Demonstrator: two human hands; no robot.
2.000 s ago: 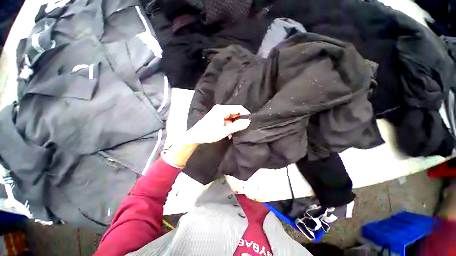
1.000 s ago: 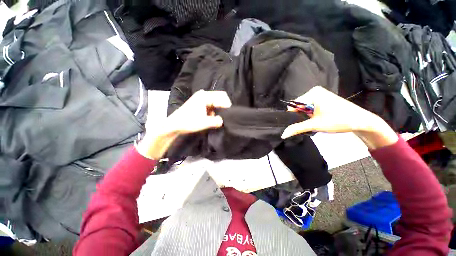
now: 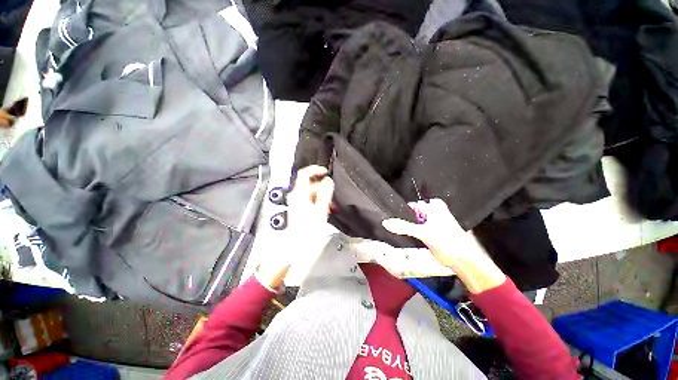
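A black garment (image 3: 476, 111) with specks of lint lies bunched in front of me. My left hand (image 3: 301, 215) pinches its edge at the left of a folded strip. My right hand (image 3: 438, 234) pinches the same strip at its lower right, and the strip slants between the hands. Small snips (image 3: 421, 211) with a pink glint and a thin tip show in my right hand. Any needle or thread is too thin to tell.
Two black thread spools (image 3: 277, 208) stand beside my left hand. A grey garment with white piping (image 3: 171, 141) lies at left. A dark heap lies behind and right. A blue crate (image 3: 621, 334) is on the floor at right. Someone's fingers (image 3: 13, 111) show at the far left edge.
My right hand, out at the right a second ago, has come in lower and nearer my left. The strip, level before, now slants down to the right. The spools now show.
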